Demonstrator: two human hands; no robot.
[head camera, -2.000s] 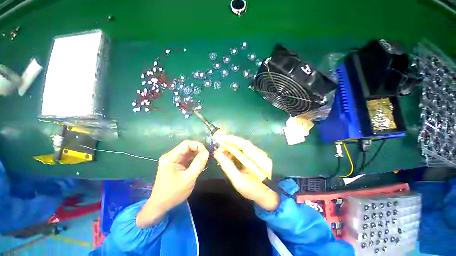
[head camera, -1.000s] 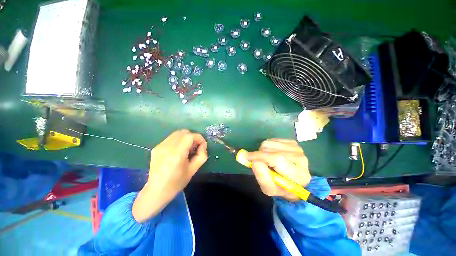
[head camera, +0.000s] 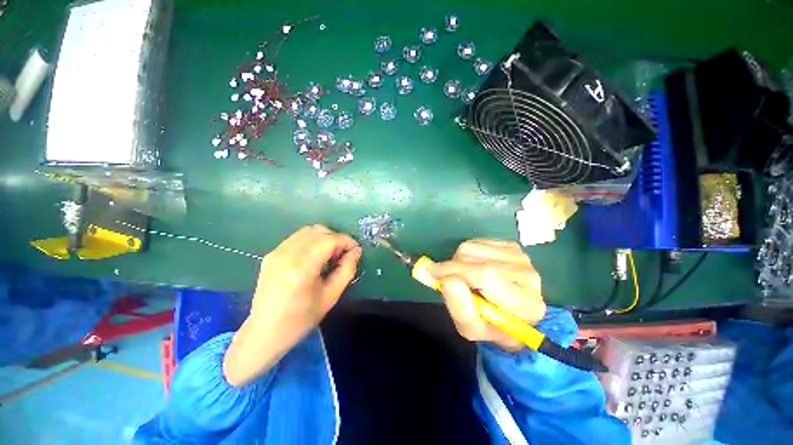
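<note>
My right hand (head camera: 492, 291) holds the soldering iron (head camera: 500, 322) like a pen, its yellow handle slanting down to the right. The iron's metal tip points up-left at a small blue-white speckled piece (head camera: 376, 227) on the green mat. My left hand (head camera: 302, 276) is just left of it, thumb and index fingertips pinched together. Thin silver solder wire (head camera: 196, 242) runs from the yellow-based reel stand (head camera: 91, 239) to my left fingers. A small dark bit shows under the left fingertips; I cannot tell what it is.
Connector leads (head camera: 252, 109) and small round LED boards (head camera: 404, 84) lie scattered behind. A black fan (head camera: 556, 113), cream pads (head camera: 544, 217) and a blue soldering station (head camera: 665, 174) stand right. A plastic-wrapped white stack (head camera: 103, 83) is left. A blister tray (head camera: 665, 387) is lower right.
Since the earliest frame, my right hand and the iron have moved right, away from my left fingers, and the view has shifted. Since one second ago, the hands have barely moved.
</note>
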